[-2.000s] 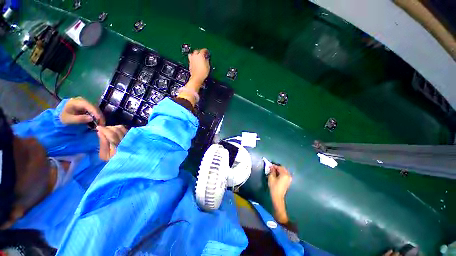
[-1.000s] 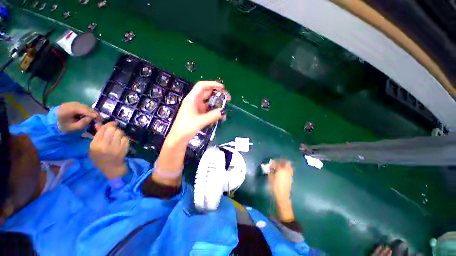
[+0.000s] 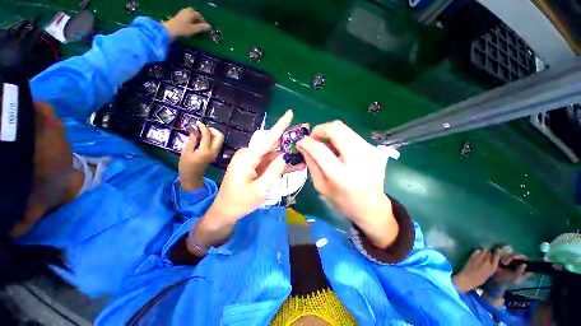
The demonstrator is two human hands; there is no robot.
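A small dark device unit with a silvery face is held above the bench in front of my chest. My left hand grips it from the left, with the index finger stretched out past it. My right hand pinches at its right side with thumb and fingertips. The fingers cover much of the unit, and I cannot tell if a thin part is between the right fingertips. The white fan is mostly hidden behind my hands.
A black parts tray with silvery units lies at the left. A neighbour's hand reaches over the bench, the other is at the tray. Loose units are spaced along the green bench. A grey metal bar crosses at right, near another worker's hands.
My left hand has brought the unit in to my chest. My right hand has moved from the bench beside the fan up to the unit. The neighbour's hand has reached out over the bench.
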